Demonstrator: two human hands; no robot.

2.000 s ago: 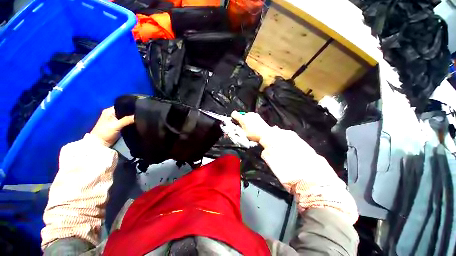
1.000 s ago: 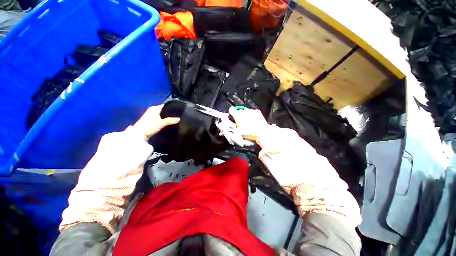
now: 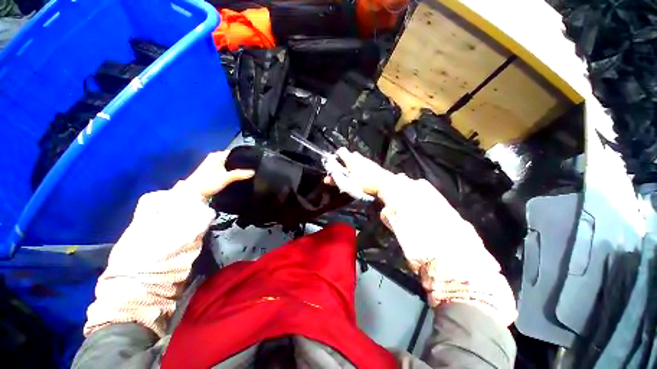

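A black bag body (image 3: 266, 191) hangs above my lap in the middle of the head view. My left hand (image 3: 220, 175) grips its left end, with the thumb on top and the other fingers hidden behind it. My right hand (image 3: 354, 173) is shut on silver scissors (image 3: 311, 145), whose handle looks wrapped in whitish cloth. The blades point up and left, just above the bag's upper edge near its right part. I cannot tell whether the blades touch the bag.
A blue plastic tub (image 3: 162, 144) with dark pieces inside stands at the left. A pile of black bags (image 3: 353, 115) lies ahead, with orange fabric (image 3: 246, 29) beyond. A yellow-edged wooden panel (image 3: 461, 68) stands at the upper right. Grey panels (image 3: 551, 252) hang at the right.
Since one second ago, the blades have come off the bag's upper edge and tilted more upward. Earlier, the bag and left hand came rightward in the view. Both hands keep their hold.
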